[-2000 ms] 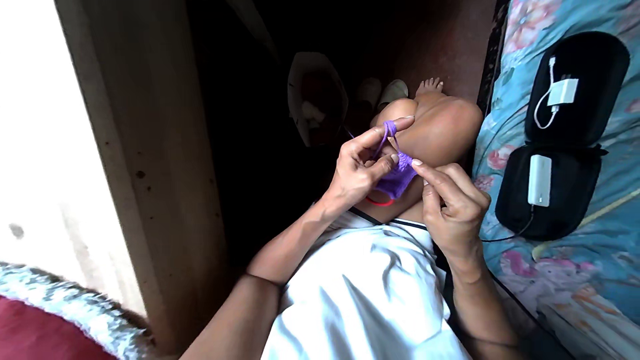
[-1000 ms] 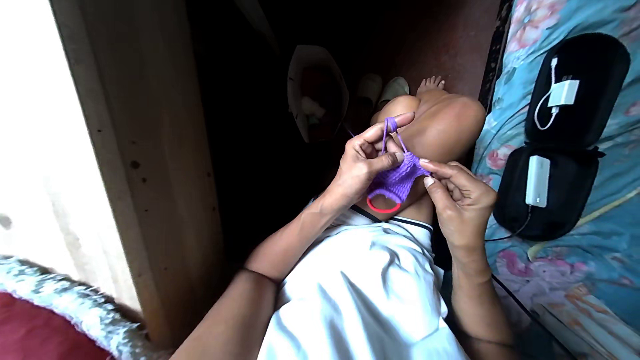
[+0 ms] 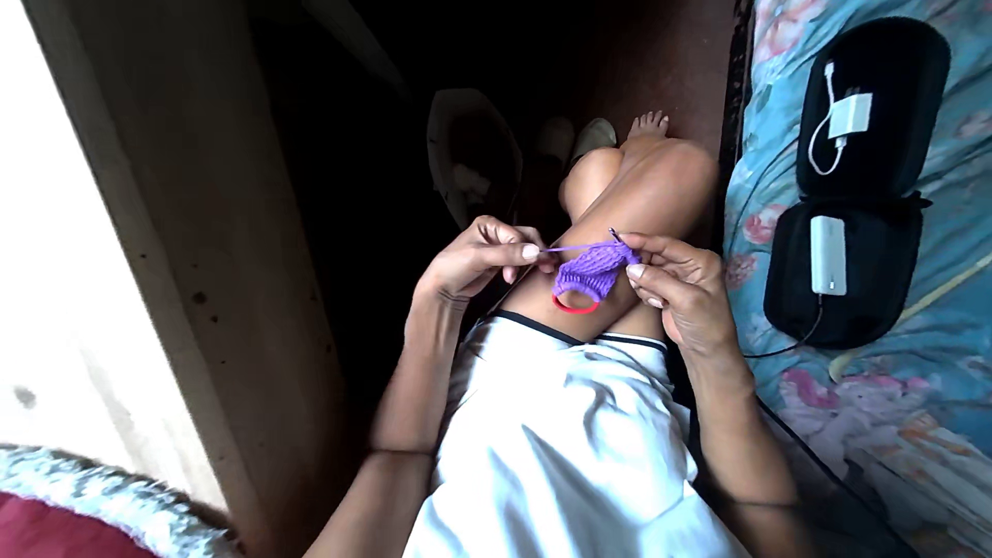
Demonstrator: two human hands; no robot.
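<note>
A small piece of purple crochet work [image 3: 587, 273] hangs above my crossed legs, with a red ring [image 3: 575, 308] along its lower edge. My right hand [image 3: 674, 283] pinches the right end of the work together with a thin crochet hook [image 3: 614, 235], whose tip shows above the stitches; the rest of the hook is hidden by the fingers. To the left, my left hand [image 3: 496, 252] holds the purple yarn [image 3: 570, 248] between thumb and fingers, and the strand runs straight across to the hook.
On the floral bedding [image 3: 763, 186] at the right lies an open black case [image 3: 783, 279] holding a white power bank [image 3: 828, 256] and a white charger [image 3: 850, 116]. A pale container [image 3: 438, 147] and slippers [image 3: 595, 136] are on the dark floor. A wooden panel [image 3: 194, 256] stands left.
My left hand has moved left, away from the work. The yarn that was looped around its fingers is now a straight strand. The red-ringed piece hangs further from the left hand.
</note>
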